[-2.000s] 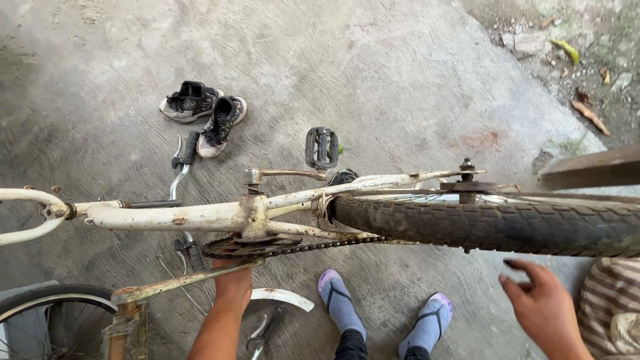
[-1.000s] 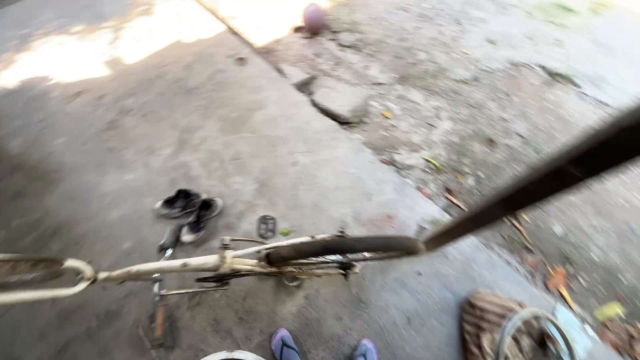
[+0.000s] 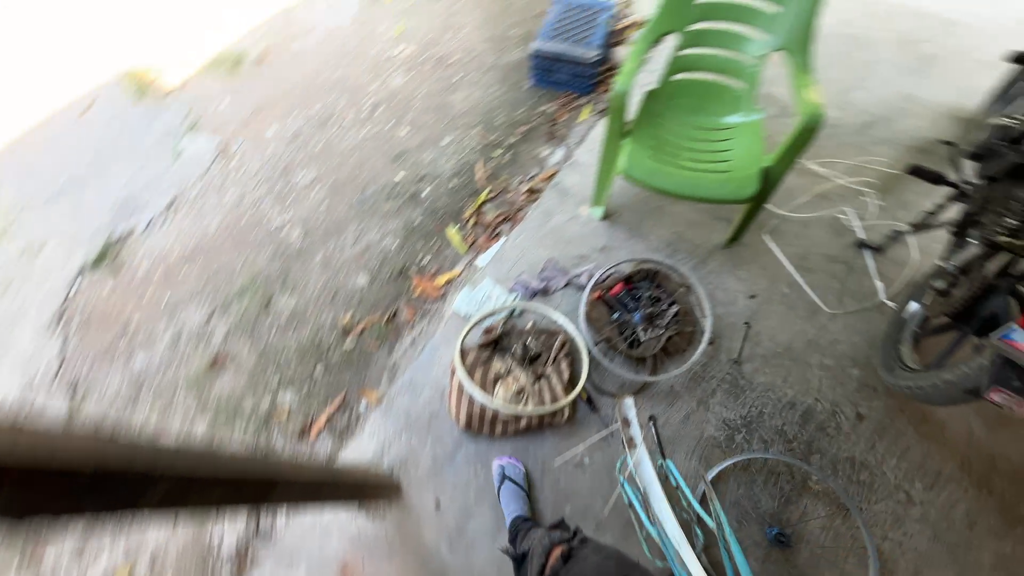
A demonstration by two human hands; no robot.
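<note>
Neither of my hands is in the head view now. My foot in a sock and flip-flop [image 3: 512,488] stands on the concrete at bottom centre. Ahead of it, a pale bicycle rim [image 3: 582,380] lies over a striped cloth sack [image 3: 488,400] that has metal parts on top. Beside that, a silver bicycle rim [image 3: 706,320] surrounds tools and small parts [image 3: 640,312], some with red handles. At the lower right are a turquoise bicycle frame [image 3: 728,536], a white mudguard [image 3: 660,512] and a spoked wheel [image 3: 860,512] with a blue hub.
A green plastic chair [image 3: 700,144] stands ahead, with stacked blue crates [image 3: 570,48] behind it. White strapping [image 3: 800,280] lies near a motorcycle [image 3: 960,320] at the right. A blurred dark beam [image 3: 200,472] crosses the lower left. Dry leaves [image 3: 432,284] line the concrete's edge.
The view has swung far to the right. Both hands, seen by the upturned white bicycle two seconds ago, are out of view, and so is that bicycle.
</note>
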